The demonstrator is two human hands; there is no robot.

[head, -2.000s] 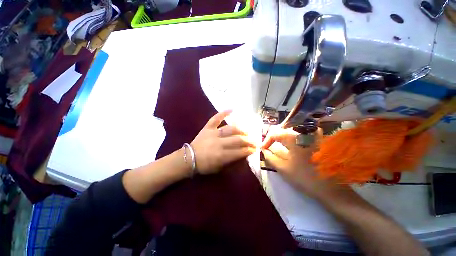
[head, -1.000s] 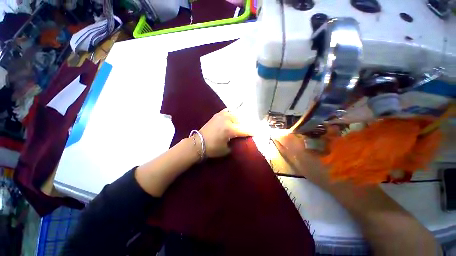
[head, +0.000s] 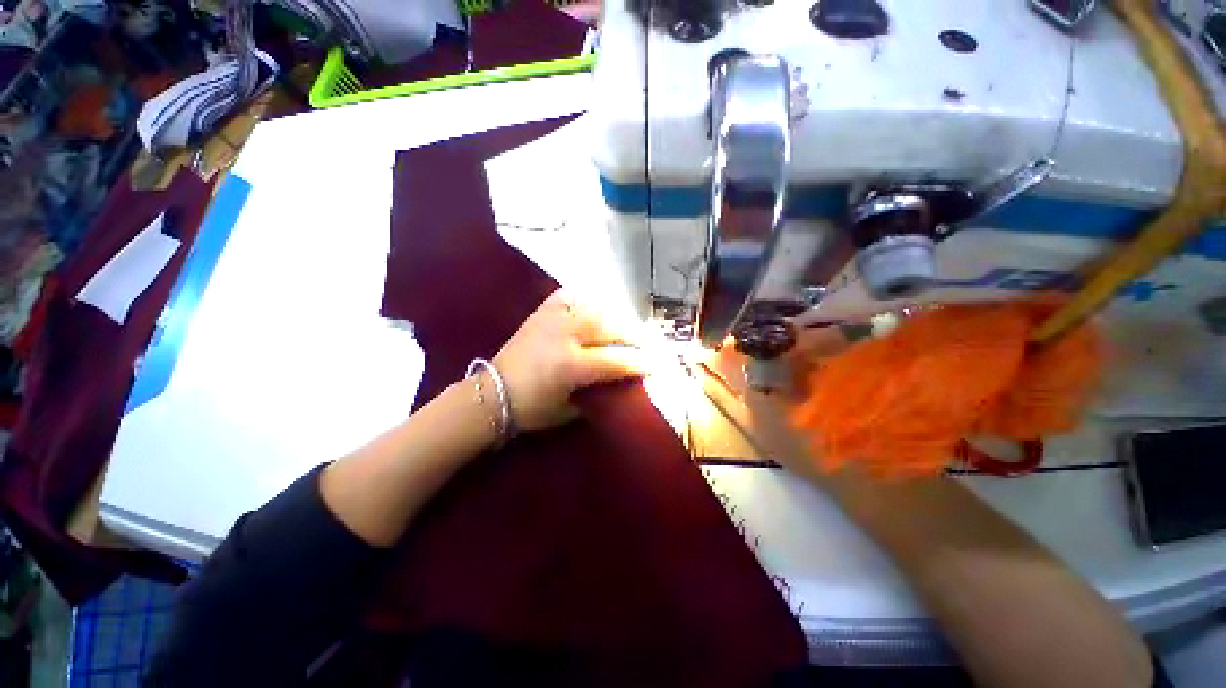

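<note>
A maroon garment panel lies across the white table and hangs over its front edge, its right edge frayed. My left hand rests on it, fingers bent and pressing the cloth left of the needle area. The presser foot and needle sit in strong lamp glare, so their detail is lost. My right hand is just right of the needle, partly behind the orange tassel and washed out by the glare; whether it grips cloth cannot be told. The sewing machine stands above both hands.
A green basket stands at the back of the white table. Striped knit trim lies at the back left. More maroon cloth with a white piece hangs at the left. A blue crate is below. A phone lies at the right.
My left hand was flatter with fingers spread towards the needle; its fingers are now bent on the cloth. The far part of the panel has shifted slightly. The camera view has also moved.
</note>
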